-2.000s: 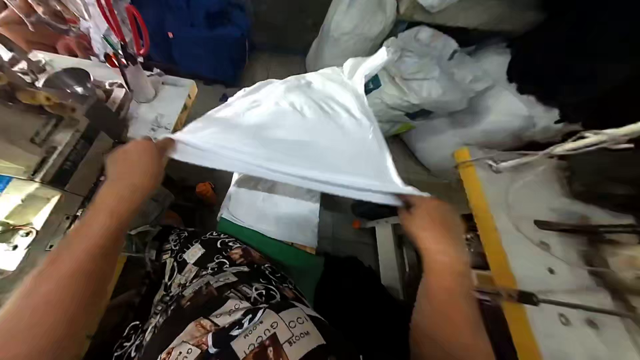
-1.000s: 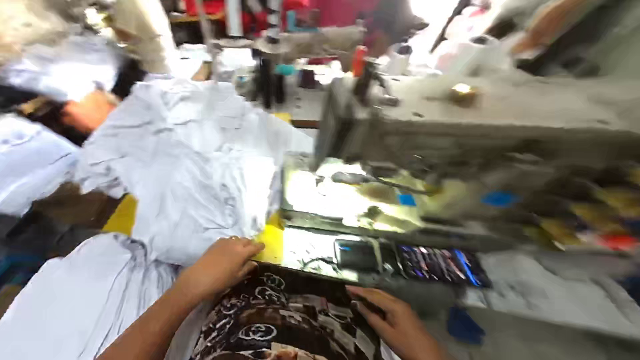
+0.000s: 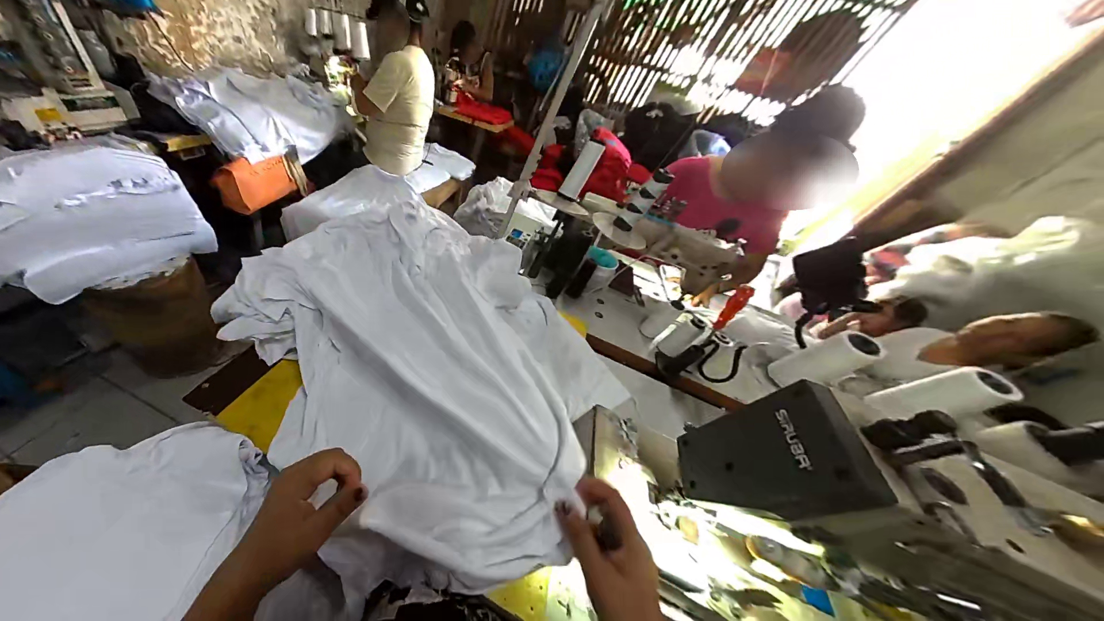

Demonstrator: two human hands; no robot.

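Note:
A pile of white T-shirts [image 3: 431, 371] lies over the yellow-edged table [image 3: 263, 405] in front of me. At its near right edge, my right hand [image 3: 612, 552] has thumb and forefinger pinched on the fabric of the top white shirt. My left hand [image 3: 302, 509] is curled just above the near left part of the pile, thumb and forefinger slightly apart; nothing shows between them. A Siruba sewing machine [image 3: 785, 457] stands right beside my right hand, its lamp lit.
More white garments [image 3: 112, 526] lie at the near left, and a white fabric stack [image 3: 95, 216] stands farther back. Thread cones [image 3: 828, 358] rise at the right. One person in pink [image 3: 733, 198] sits across at a machine; a person in a pale shirt [image 3: 401, 103] stands farther off.
The view has swung widely. Two seconds ago both hands stretched a white cloth; one second ago they were low near the patterned cloth on my lap. Now they are at the white shirt pile.

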